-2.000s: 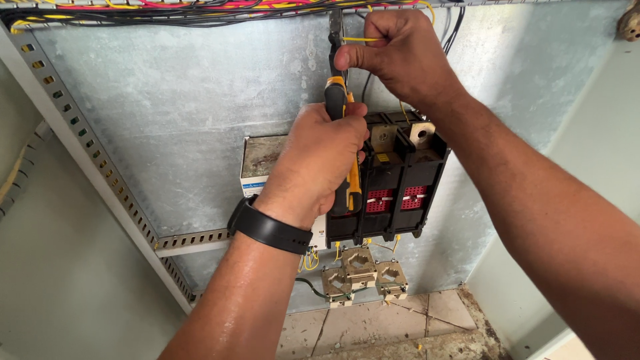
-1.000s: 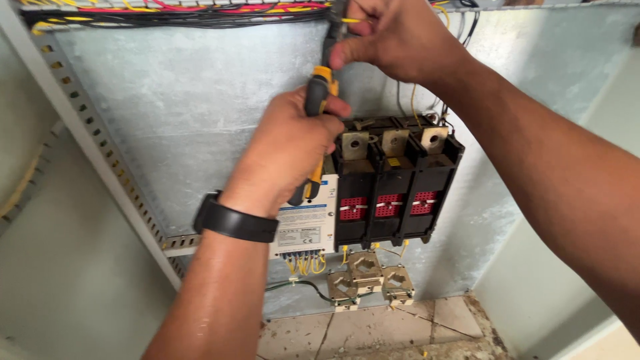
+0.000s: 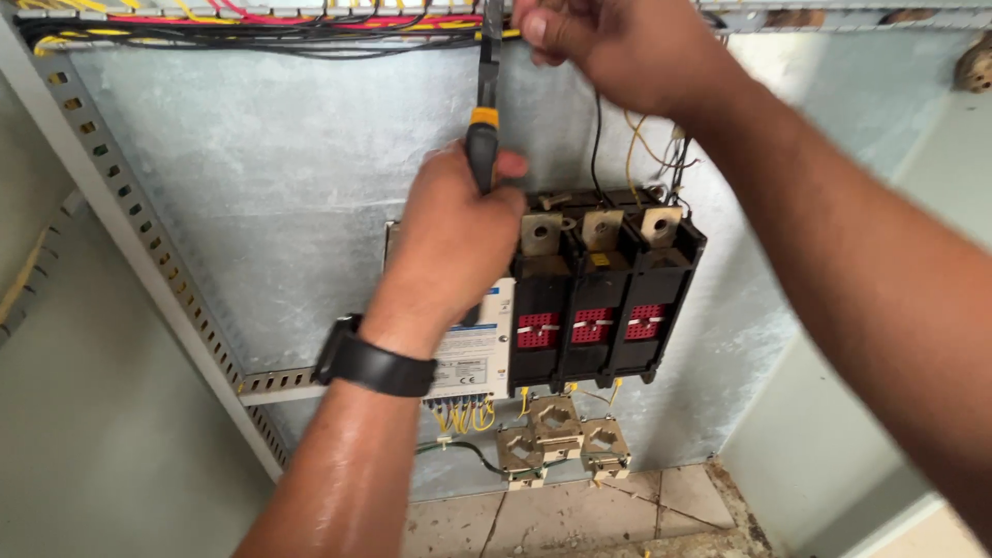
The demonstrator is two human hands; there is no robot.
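Note:
My left hand [image 3: 465,217], with a black band on its wrist, grips the black and yellow handles of a hand tool that looks like pliers [image 3: 483,143]. The tool's metal head points up to the wire bundle at the top edge; its jaw tips are cut off by the frame. Just right of the head, my right hand [image 3: 573,35] has its thumb and fingers bent beside a short piece of yellow wire [image 3: 508,33]. Whether the fingers pinch that wire cannot be made out. Below both hands stands a black three-pole switching device [image 3: 593,287] with red grilles and metal terminals.
A white labelled module [image 3: 496,341] adjoins the black device, with yellow wires below. Several current transformers [image 3: 556,415] sit lower down. Black, red and yellow wires [image 3: 232,31] run along the top. A slotted metal rail [image 3: 132,209] slants at left. Loose wires [image 3: 635,147] hang behind my right hand.
The pliers stay in my left hand, up at the wire bundle. My right hand, which held a yellow wire two seconds ago, remains beside the tool's head. The view has shifted somewhat.

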